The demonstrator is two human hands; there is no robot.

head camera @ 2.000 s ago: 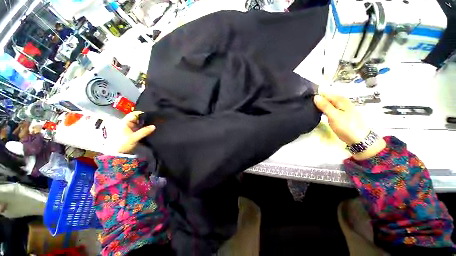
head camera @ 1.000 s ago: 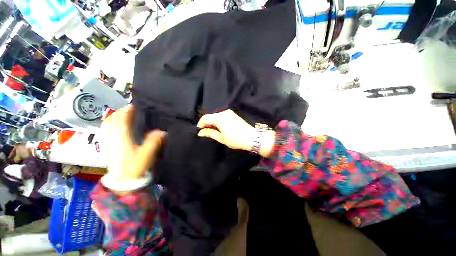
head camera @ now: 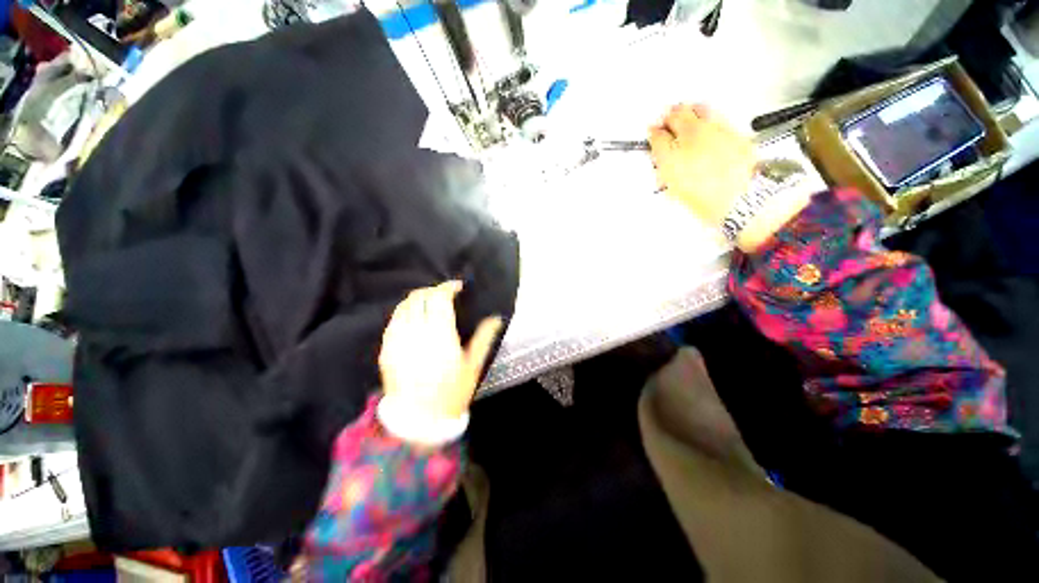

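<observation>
The black fabric (head camera: 228, 262) lies in loose folds across the left of the white machine table and over its front edge. My left hand (head camera: 431, 353) rests on the fabric's right part, thumb and fingers apart. My right hand (head camera: 704, 165) is right of the needle area, its fingers closed at the right end of the slim dark thread snips (head camera: 621, 145). The hand hides that end of the snips. The presser foot and needle area (head camera: 513, 105) is at the top centre, with a small blue tab (head camera: 556, 93) beside it.
A yellow-brown tray (head camera: 837, 159) holding a phone (head camera: 917, 131) is at the right, with a black stick-like tool (head camera: 784, 116) by its left side. A ruler strip (head camera: 570, 351) runs along the front edge. A blue crate (head camera: 253, 566) shows below left.
My left hand has let the cloth lie and rests on it. My right hand has left the cloth and moved right to the snips. The view has shifted right, bringing the tray and phone in.
</observation>
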